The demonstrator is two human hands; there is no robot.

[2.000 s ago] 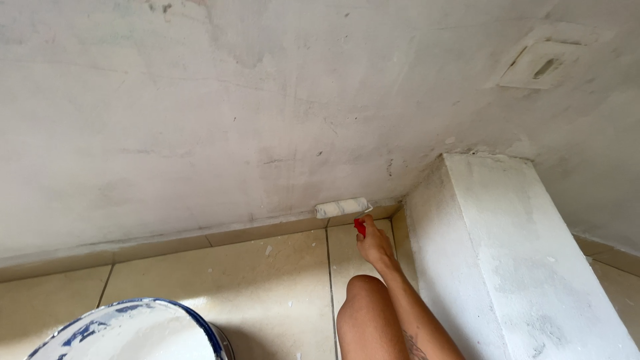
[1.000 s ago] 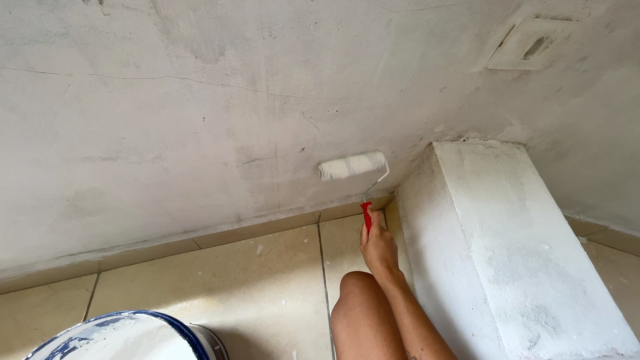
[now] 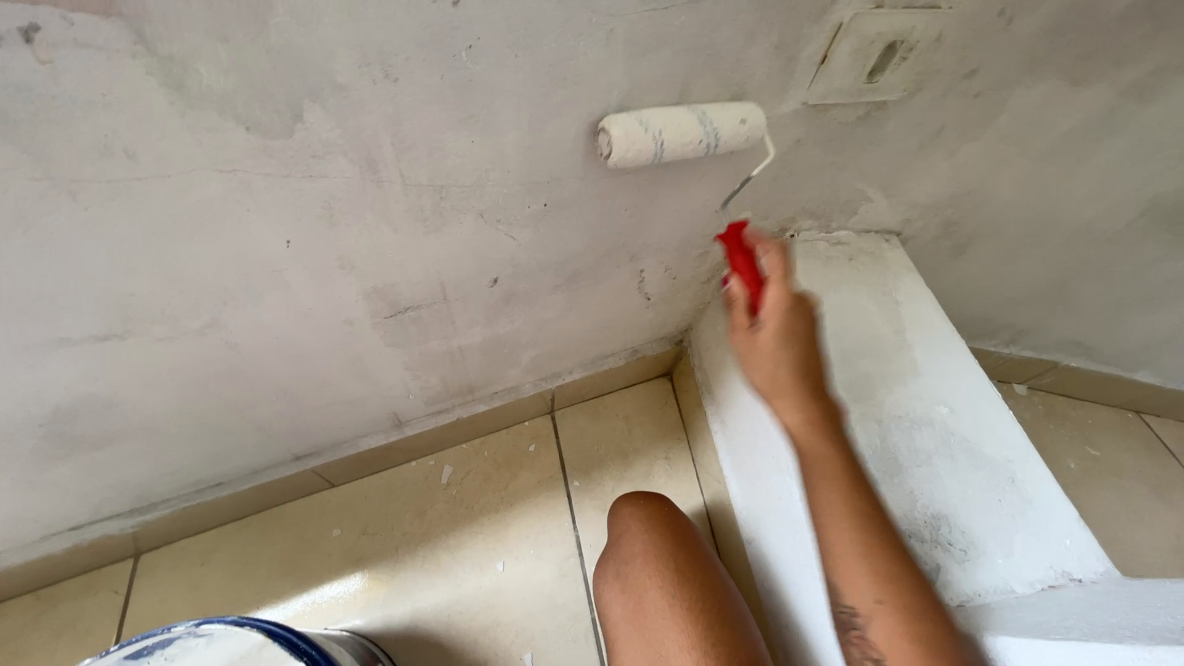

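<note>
My right hand (image 3: 777, 333) grips the red plastic handle (image 3: 743, 264) of a paint roller, fingers wrapped round it and slightly blurred. The roller's whitish sleeve (image 3: 684, 134), with faint green-blue marks, lies level against the patchy white wall (image 3: 324, 185), below and left of a wall-mounted box plate (image 3: 874, 57). A bent wire frame joins sleeve and handle. My left hand is out of view.
A paint bucket with a blue rim (image 3: 268, 627) stands at the lower left on the tiled floor (image 3: 416, 518). My bent knee is at bottom centre. A white-painted masonry ledge (image 3: 888, 370) juts from the wall on the right. Tile skirting (image 3: 444, 428) runs along the wall's foot.
My right hand has moved up the wall with the roller, from just above the skirting to near the box plate.
</note>
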